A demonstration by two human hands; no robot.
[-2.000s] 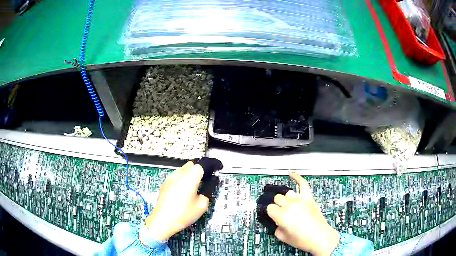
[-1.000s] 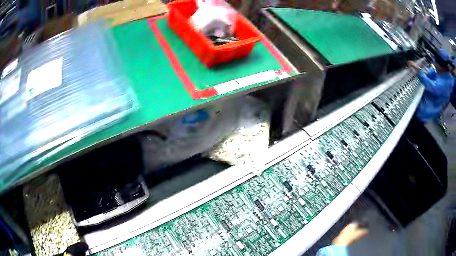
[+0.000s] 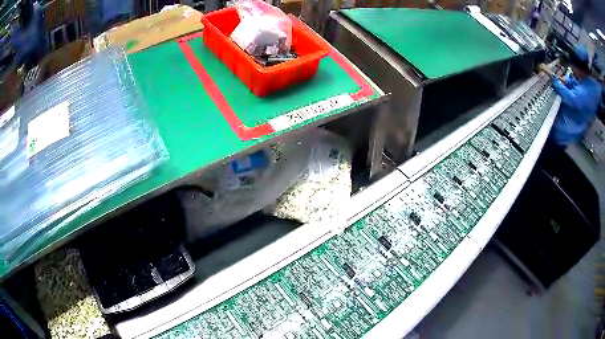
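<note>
A long row of green circuit boards, crowded with small parts, runs from the bottom centre to the upper right between two pale rails. The black parts bin sits under the shelf at the lower left, with dark parts inside. The bin of cream parts is left of it, cut off by the bottom edge. A clear bag of cream pieces lies under the shelf, right of the black bin. Neither of my hands is in the picture.
On the green-matted shelf are a stack of clear ribbed plastic and a red box with bagged items. A second green shelf stands beyond. A person in blue is at the far right. A black case stands beside the line.
The view has swung right along the line. Both hands, over the boards two seconds ago and at the bottom edge one second ago, have left the picture.
</note>
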